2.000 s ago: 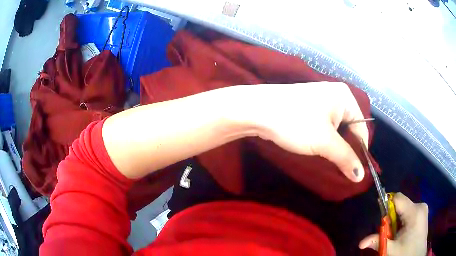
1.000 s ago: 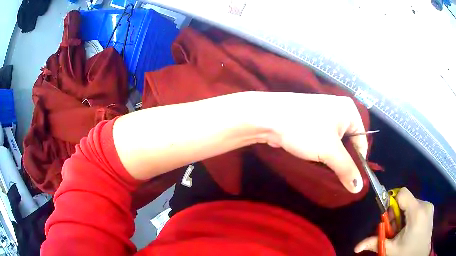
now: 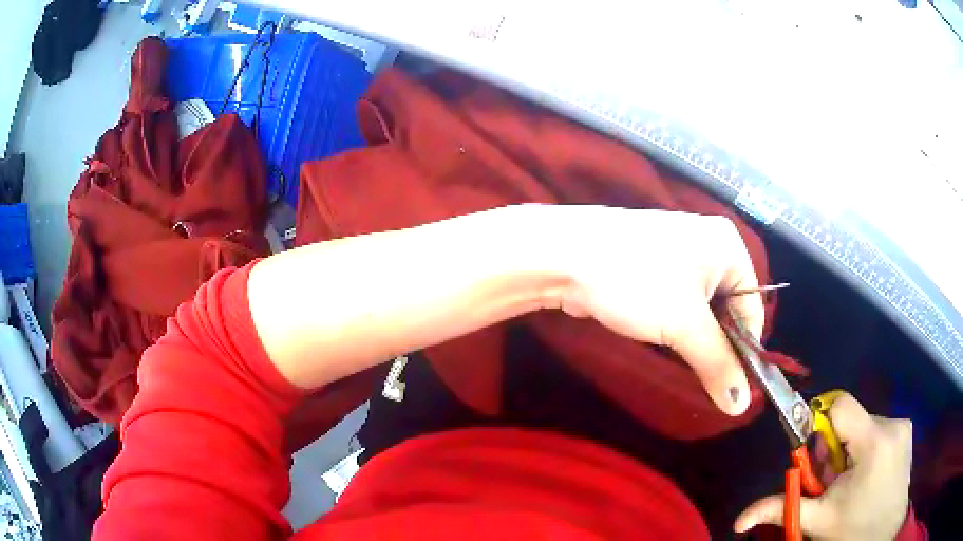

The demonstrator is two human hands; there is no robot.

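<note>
The dark red garment point(image 3: 634, 386) lies across my lap against the table edge. My left hand point(image 3: 676, 291) is closed on its edge, thumb on top, and also holds a thin pointed metal tool point(image 3: 762, 287) sticking out to the right. My right hand point(image 3: 861, 476) holds fabric scissors point(image 3: 779, 399) with one orange-red and one yellow handle loop. Their blades point up-left to the garment edge at my left fingertips. A small strip of red cloth point(image 3: 787, 365) sticks out beside the blades. The blade tips are partly hidden by my left hand.
A white table point(image 3: 676, 63) with a numbered measuring strip point(image 3: 834, 239) along its edge curves across the upper right. A pile of dark red garments point(image 3: 158, 232) hangs at left beside a blue crate point(image 3: 306, 95). A black item point(image 3: 65, 40) lies at the upper left.
The scissors have moved up and left, with the blades closer in to my left fingers. The red strip beside the blades sticks out further than two seconds ago. My left hand has shifted slightly down.
</note>
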